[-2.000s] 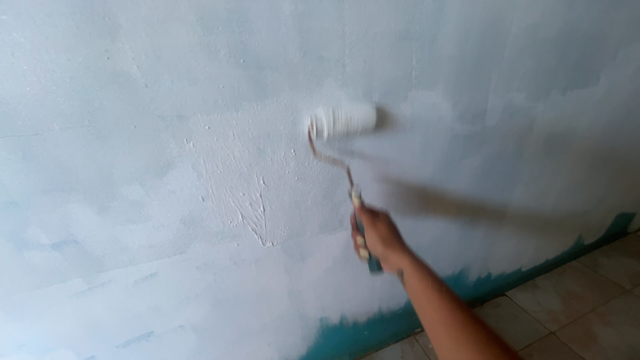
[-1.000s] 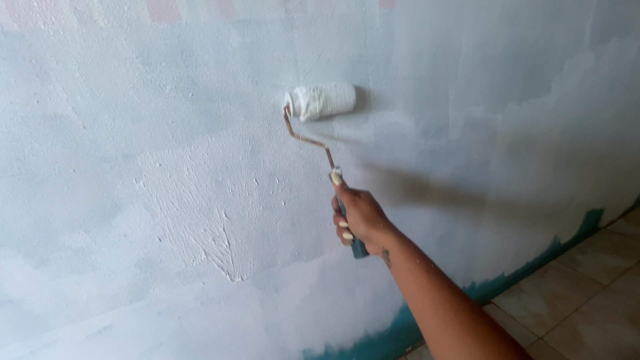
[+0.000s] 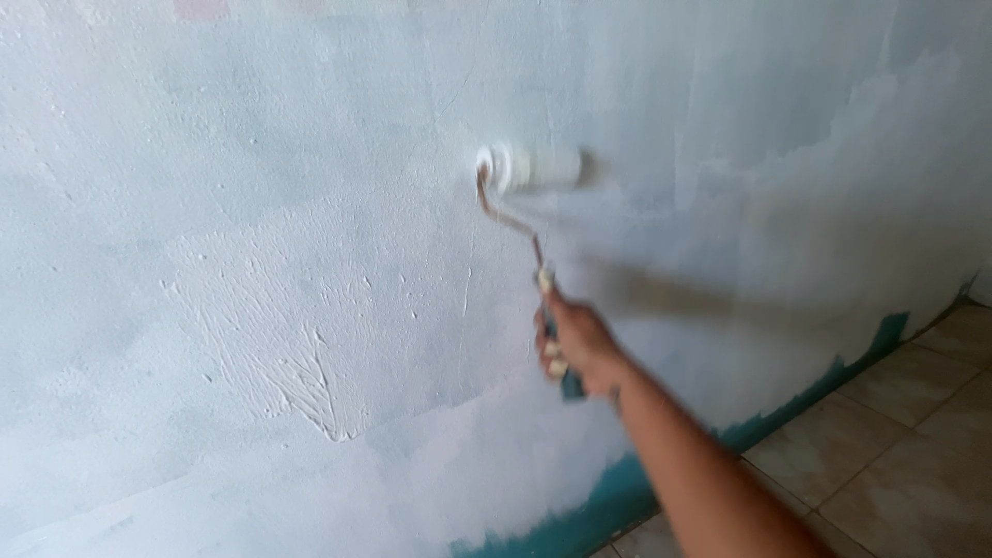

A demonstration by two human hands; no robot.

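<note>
My right hand is closed around the dark handle of a paint roller, thumb laid along its upper end. A bent, rusty-brown metal frame rises from the handle to the roller's white sleeve, which lies against the wall and is blurred. Uneven pale white and bluish paint covers the wall. To the lower left of the roller, a patch of thick wet paint shows ridges that come to a point at the bottom. My left hand is out of view.
Along the wall's foot runs a ragged teal painted band. Beige floor tiles meet it at the lower right, reaching a corner at the far right. A faint pink patch shows at the wall's top left. My arm's shadow falls across the wall.
The view has shifted somewhat. Against the ridged paint patch, the roller in my right hand stands farther right than two seconds ago. My grip on its handle has stayed the same.
</note>
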